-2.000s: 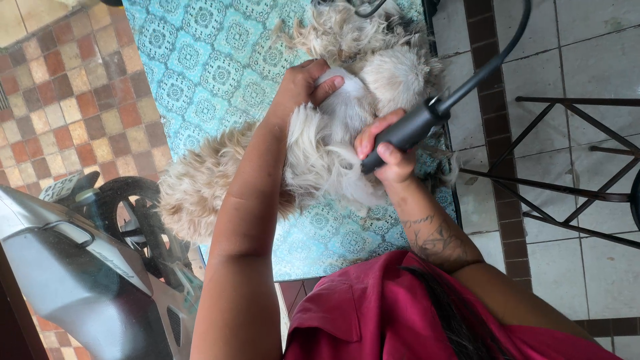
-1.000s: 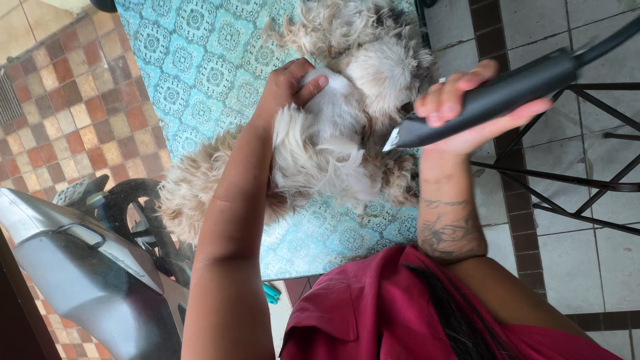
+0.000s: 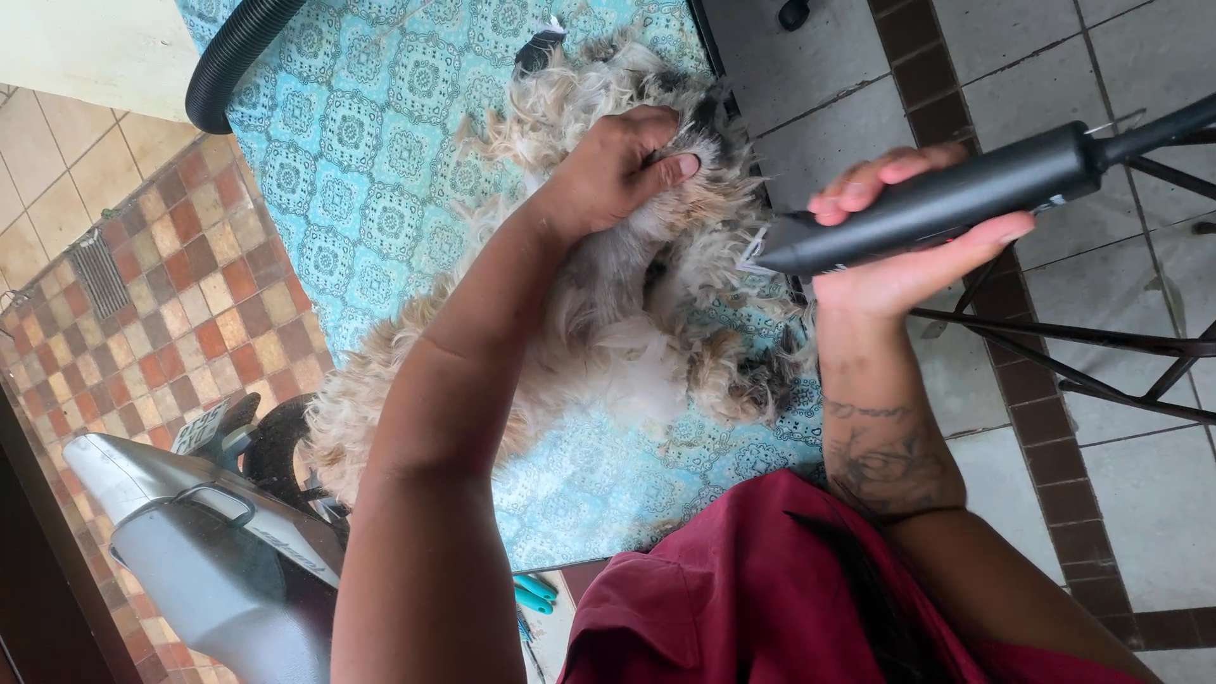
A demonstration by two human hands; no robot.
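Note:
A shaggy cream-coloured dog (image 3: 608, 313) with some dark fur lies on a table with a blue patterned cover (image 3: 366, 123). My left hand (image 3: 627, 171) grips a furry part of the dog near the table's right side, thumb and fingers closed on it; which body part it is I cannot tell. In my right hand (image 3: 902, 228) is a black electric hair clipper (image 3: 936, 209), its cord running off to the right. The clipper's blade is close to the fur right of my left hand; whether it touches is unclear. Loose pale fur surrounds the dog.
A black corrugated hose (image 3: 233, 66) hangs over the table's upper left corner. At the lower left stands a grey motorcycle (image 3: 209, 551). Black metal legs (image 3: 1064, 332) of a piece of furniture are at the right. Teal handles (image 3: 535, 594) show below the table's near edge.
My left hand has moved from the whitish fur to a part of the dog farther right. My right hand has drawn the clipper back from the dog's body since the oldest frame. The hose has come into view.

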